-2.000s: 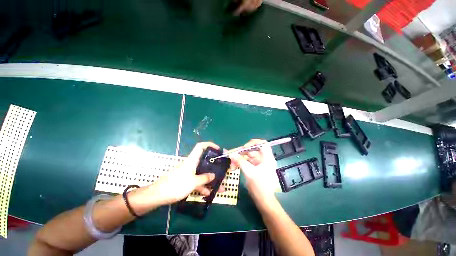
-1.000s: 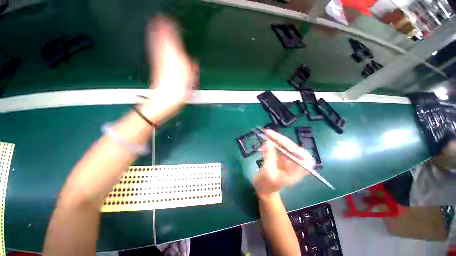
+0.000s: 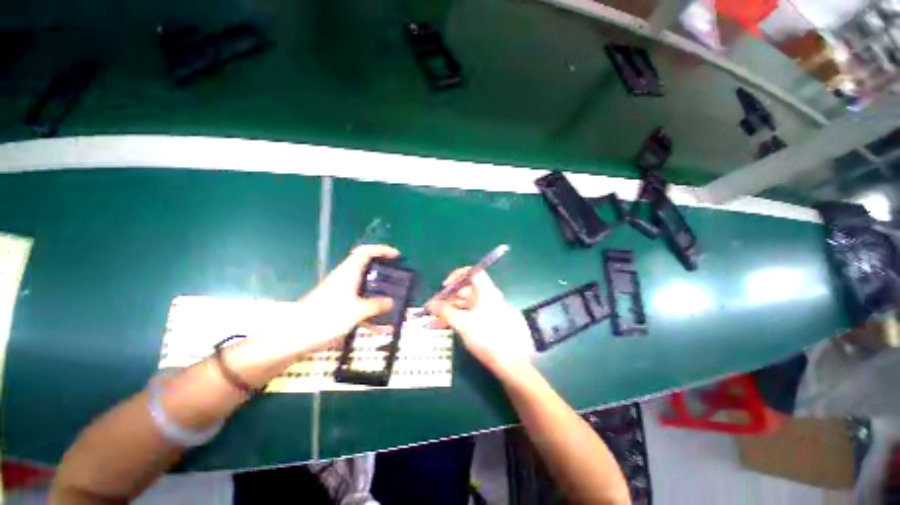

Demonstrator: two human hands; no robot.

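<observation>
My left hand holds a black phone housing over the dotted sticker sheet on the green bench. The housing has a large opening at its lower end. My right hand holds the tweezers like a pen, just right of the housing. The tweezer tips are low, near the sheet's upper right part. Whether they hold a small piece is too small to tell.
Loose black housings lie on the bench to the right. More housings lie on the dark green belt beyond the white rail. Another dotted sheet is at far left. A black tray and a red stool show below.
My left hand has come back from over the belt and now holds a housing above the sheet. My right hand has moved left to the sheet with the tweezers. Another housing shows on the belt.
</observation>
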